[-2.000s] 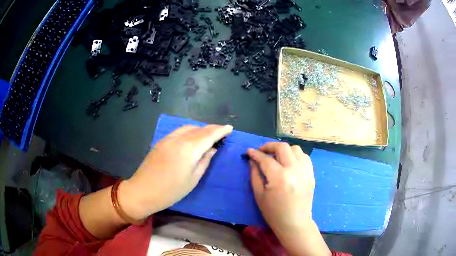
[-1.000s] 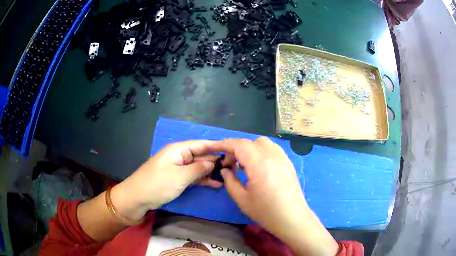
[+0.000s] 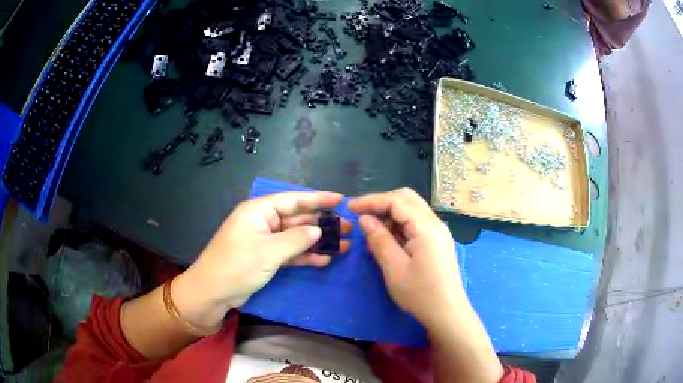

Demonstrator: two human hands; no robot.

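My left hand (image 3: 258, 243) holds a small black rectangular unit (image 3: 329, 233) between thumb and fingers, above the blue board (image 3: 524, 292). My right hand (image 3: 408, 243) is just to the right of the unit and apart from it. Its thumb and forefinger are bent near each other; no part can be made out between them, and whether it pinches something tiny cannot be told. The blue board lies along the bench's front edge, and no units stand on the part that shows.
Black parts lie in a left pile (image 3: 247, 75) and a middle pile (image 3: 404, 60). A spring tray (image 3: 524, 179) with a black piece inside sits at right. A filled board (image 3: 64, 97) is far left. Another person's arm (image 3: 615, 15) shows at top right.
My hands came together over the board around the black unit. My right hand has since moved off it to the right, while my left hand keeps hold of it.
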